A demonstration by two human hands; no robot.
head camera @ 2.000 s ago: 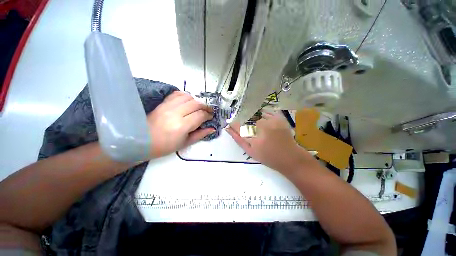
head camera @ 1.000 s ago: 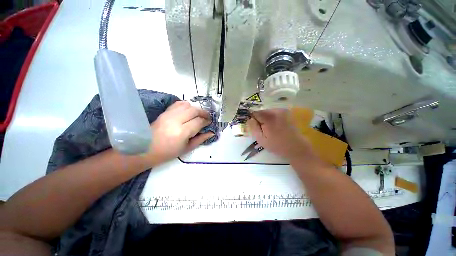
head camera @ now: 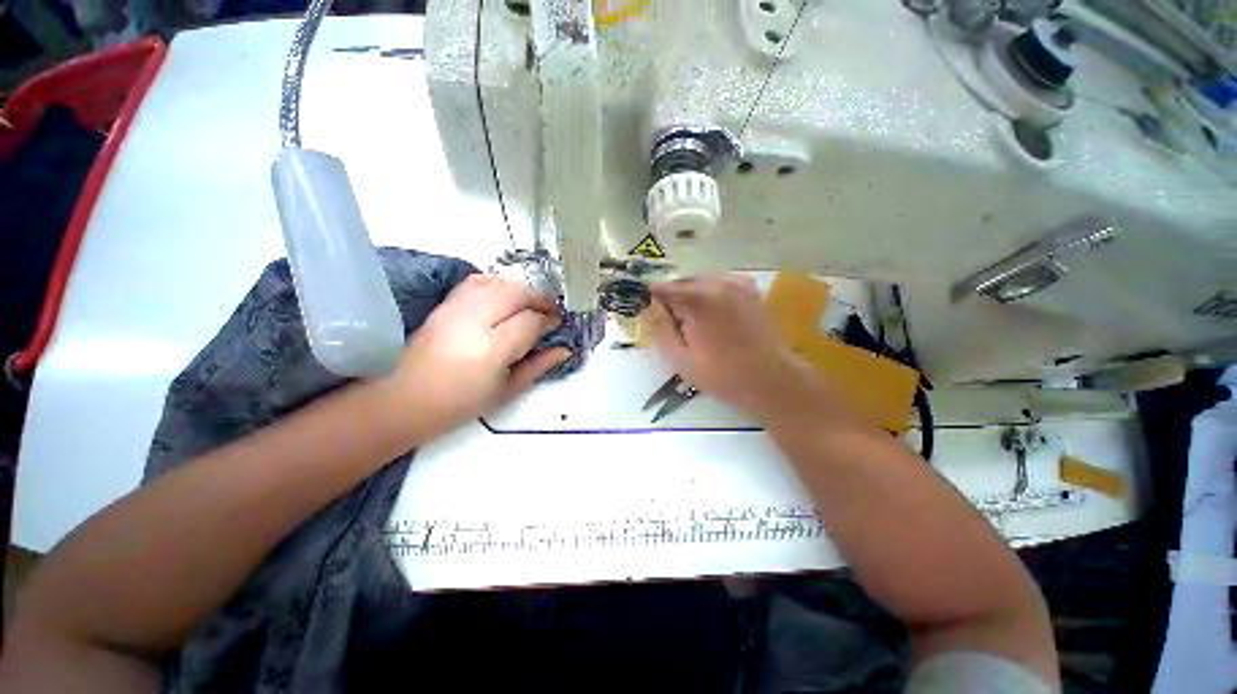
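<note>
The grey patterned garment (head camera: 233, 363) lies over the left part of the machine bed and hangs over the table's front edge. My left hand (head camera: 475, 339) presses and holds its bunched end beside the presser foot (head camera: 532, 271). My right hand (head camera: 719, 332) is right of the needle area, its fingertips at a small dark part (head camera: 627, 294) under the machine head; whether they hold anything is unclear. Small snips (head camera: 665, 397) show open blades below my right hand, their handle end hidden by it.
The cream-white machine head (head camera: 868, 149) fills the upper right. The lamp (head camera: 337, 264) hangs above my left forearm. A yellow-orange card (head camera: 861, 377) lies right of my right hand. A printed ruler (head camera: 611, 530) runs along the front edge. A red basket (head camera: 102, 183) stands far left.
My right hand has moved up from the bed to the part beside the needle area, and the snips' blades have come into view. My left hand stays on the garment. The view has shifted.
</note>
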